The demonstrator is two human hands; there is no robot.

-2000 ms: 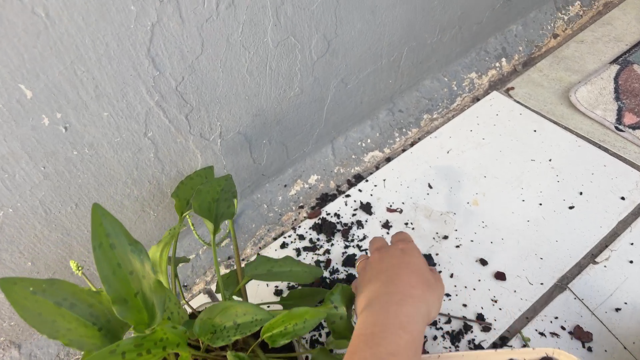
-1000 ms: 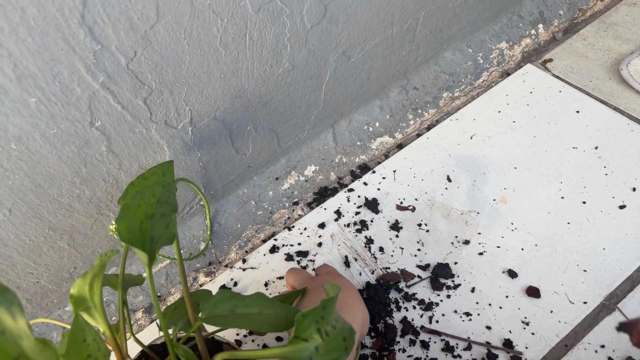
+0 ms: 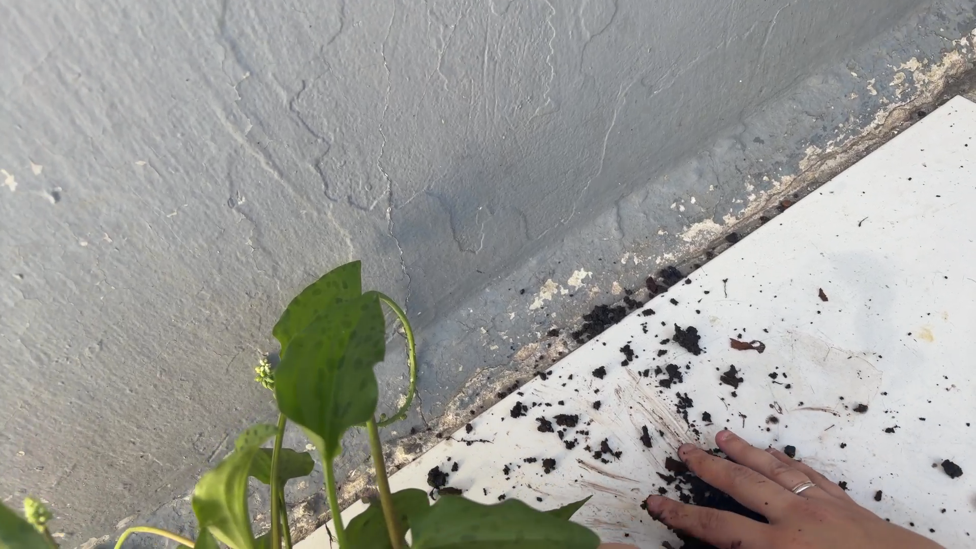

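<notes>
My right hand (image 3: 770, 496) lies palm down at the bottom right, a ring on one finger. Its fingers are apart, over and against a heap of dark soil (image 3: 705, 492) on a white floor tile (image 3: 900, 320). Only a sliver of skin shows at the bottom edge, apparently my left hand (image 3: 619, 546); its fingers and anything in them are hidden. To the left rises a leafy green plant (image 3: 332, 366) with dark-spotted leaves; its base is out of view. Loose soil clumps (image 3: 687, 338) and a reddish-brown fragment (image 3: 747, 345) lie above my right hand.
A rough grey wall (image 3: 457, 152) runs behind the tile, with cracked, peeling paint along its foot. More dark soil (image 3: 602, 320) has gathered in the joint between wall and tile. Brownish smears (image 3: 648, 404) mark the tile near the heap.
My right hand, only at the right edge one second ago, has come in over the soil heap. My left hand has dropped almost wholly out of view. The view has shifted.
</notes>
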